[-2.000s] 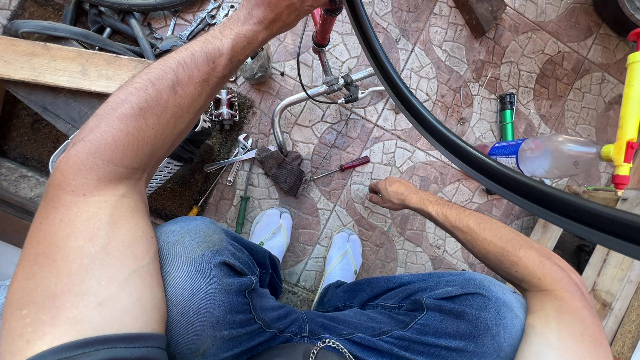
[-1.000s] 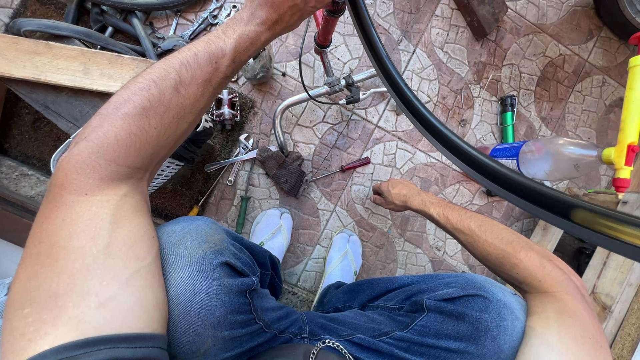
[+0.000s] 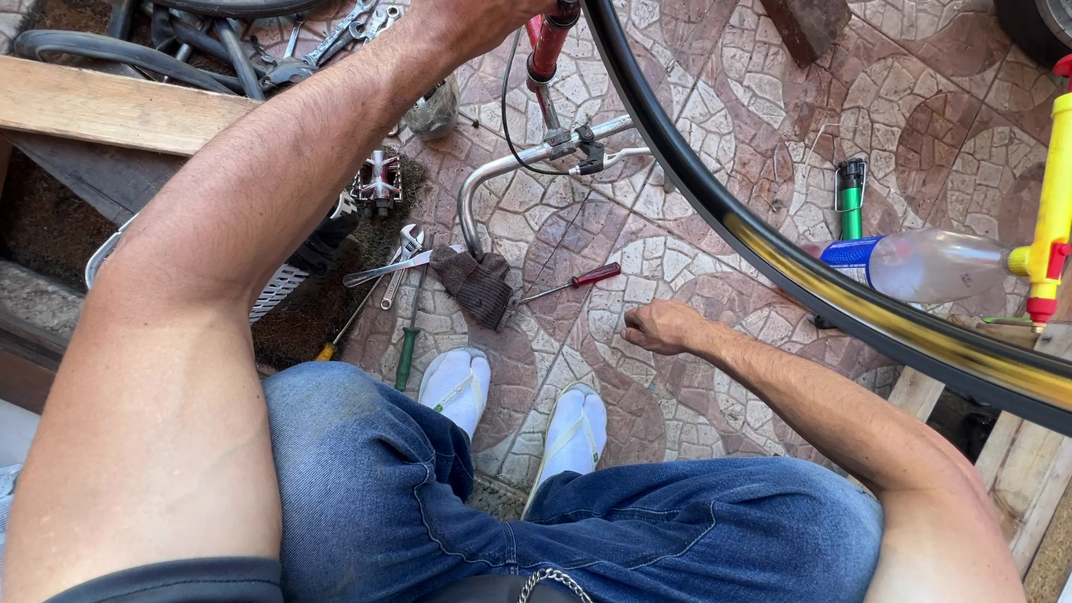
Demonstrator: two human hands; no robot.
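My left hand (image 3: pixel 502 10) reaches to the top edge beside the red bicycle tube (image 3: pixel 550 43); its fingers are out of view, so its grip cannot be told. My right hand (image 3: pixel 663 327) hovers low over the tiles with curled fingers and nothing visible in it. A black wheel rim or tyre (image 3: pixel 680 172) with a blurred yellow streak arcs from the top centre to the right edge. The chromed handlebar (image 3: pixel 494 169) with a brake lever (image 3: pixel 624 155) rests low, its end by a brown knit glove (image 3: pixel 479 289). A red-handled screwdriver (image 3: pixel 596 275) lies between glove and right hand.
At left are an adjustable wrench (image 3: pixel 410 243), green-handled screwdriver (image 3: pixel 407 356), pedal (image 3: pixel 381 180), wooden plank (image 3: pixel 117 100) and black inner tubes (image 3: pixel 126 52). At right are a green cylinder (image 3: pixel 851 205), plastic bottle (image 3: pixel 938 264) with yellow sprayer (image 3: pixel 1053 184), and wooden slats (image 3: pixel 1026 481).
A yellow patch has appeared on the rim and stretched into a long blurred streak, so the wheel has turned. My right hand has shifted slightly right; my left arm has hardly moved.
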